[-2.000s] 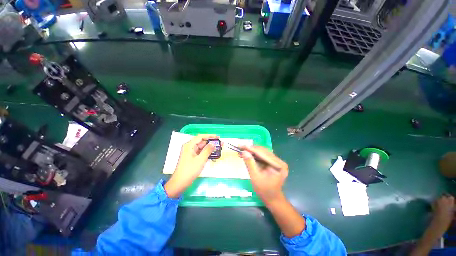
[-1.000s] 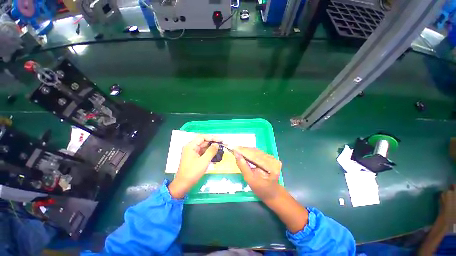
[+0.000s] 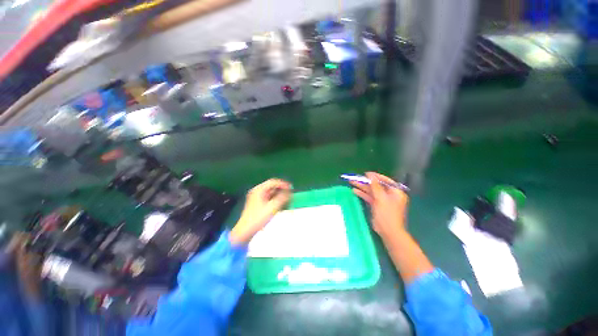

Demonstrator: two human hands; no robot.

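Observation:
The view is blurred. My left hand (image 3: 261,209) is over the left rear corner of the green tray (image 3: 364,230), fingers curled around something dark and small, likely the black unit, mostly hidden. My right hand (image 3: 388,205) is at the tray's right rear corner and holds the tweezers (image 3: 364,179), a thin shiny tool pointing left, away from my left hand. A white sheet (image 3: 305,231) lies across the tray. Small white pieces (image 3: 311,273) lie in the tray's front part.
Black toggle-clamp fixtures (image 3: 187,223) stand at the left. A grey post (image 3: 438,98) rises behind my right hand. At the right are a green-flanged spool (image 3: 508,201), its black stand (image 3: 496,224) and white papers (image 3: 495,262). Small dark units lie beyond. A grey control box (image 3: 265,95) stands at the back.
The view has swung and blurred. My hands have moved apart; the tweezers have left the black unit and are beyond the tray's right rear corner.

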